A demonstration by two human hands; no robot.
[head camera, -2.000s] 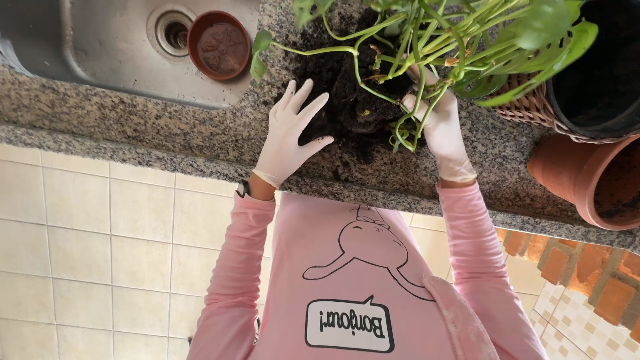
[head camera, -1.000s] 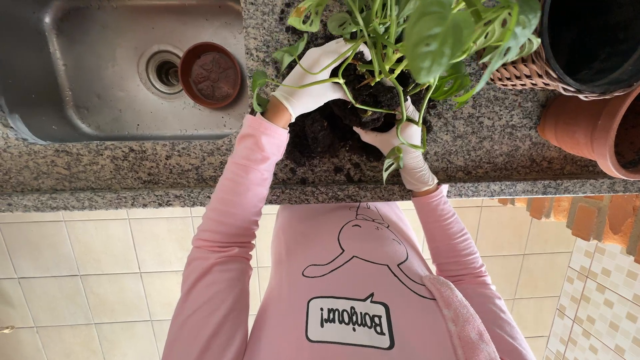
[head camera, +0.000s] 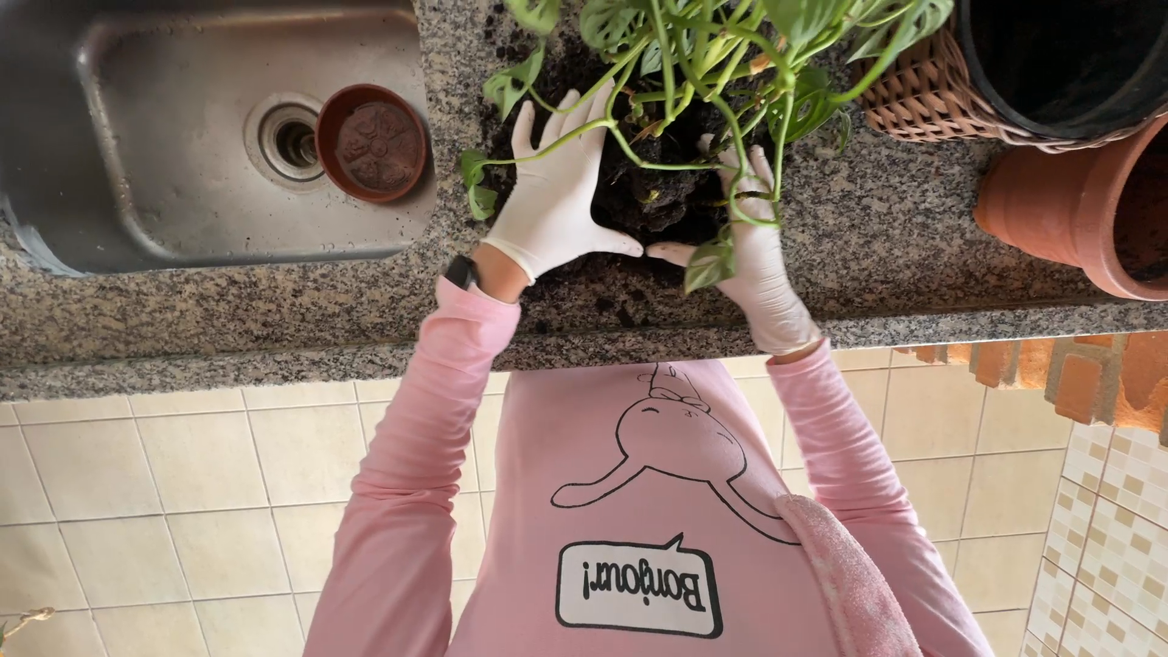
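Observation:
A leafy green plant (head camera: 721, 55) with long stems stands over dark soil (head camera: 652, 196) and its root ball on the granite counter. My left hand (head camera: 557, 187), in a white glove, lies at the left side of the soil with fingers spread, under a trailing stem. At the right side of the root ball is my right hand (head camera: 757, 242), also gloved, its fingers apart and partly hidden by stems and a leaf. The two thumbs nearly meet in front of the soil. Neither hand plainly grips anything.
A steel sink (head camera: 210, 210) at the left holds a small brown plant saucer (head camera: 374, 146) beside its drain. At the right are a wicker basket (head camera: 912, 87) with a black pot (head camera: 1068, 55) inside and a terracotta pot (head camera: 1049, 205) lying tilted. The counter's front edge (head camera: 630, 351) runs before me.
My left hand has moved back from among the stems and now lies flatter, fingers spread, left of the root ball. My right hand's fingers now point away from me beside the soil.

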